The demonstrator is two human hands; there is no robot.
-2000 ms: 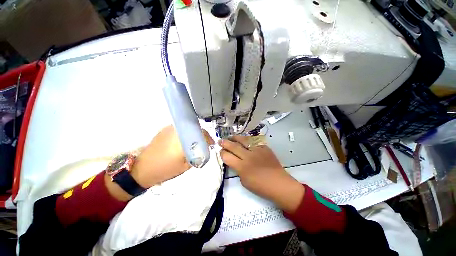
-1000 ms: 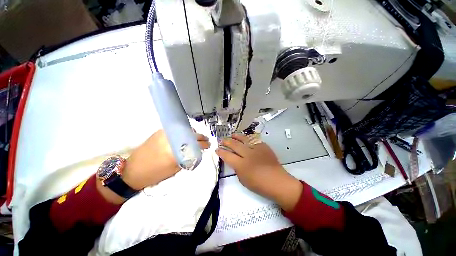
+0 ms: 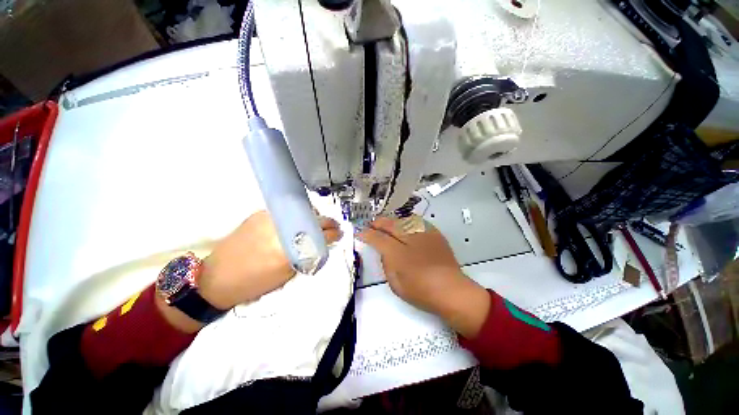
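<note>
The white garment (image 3: 275, 332) lies over the table's front left edge and runs up to the presser foot (image 3: 360, 212). A black band (image 3: 339, 344) hangs along its right side. My left hand (image 3: 255, 253) lies on the cloth left of the foot, partly hidden behind the lamp, fingertips near the foot. My right hand (image 3: 417, 263) is just right of and in front of the foot, its fingertips at the cloth's edge. Both hands press on the garment; the fingertips are small and partly hidden. The needle cannot be made out clearly.
The lamp (image 3: 284, 194) hangs left of the machine head (image 3: 365, 97). Black-handled shears (image 3: 582, 253) lie right of the metal bed plate (image 3: 486, 231), with a red stick (image 3: 640, 258) beyond. A red tray (image 3: 40, 186) stands at far left. Ruler tape (image 3: 421, 344) runs along the front edge.
The view has shifted slightly since the first frame. My right hand has moved slightly to the right and its knuckles are more raised. My left hand stays nearly in place.
</note>
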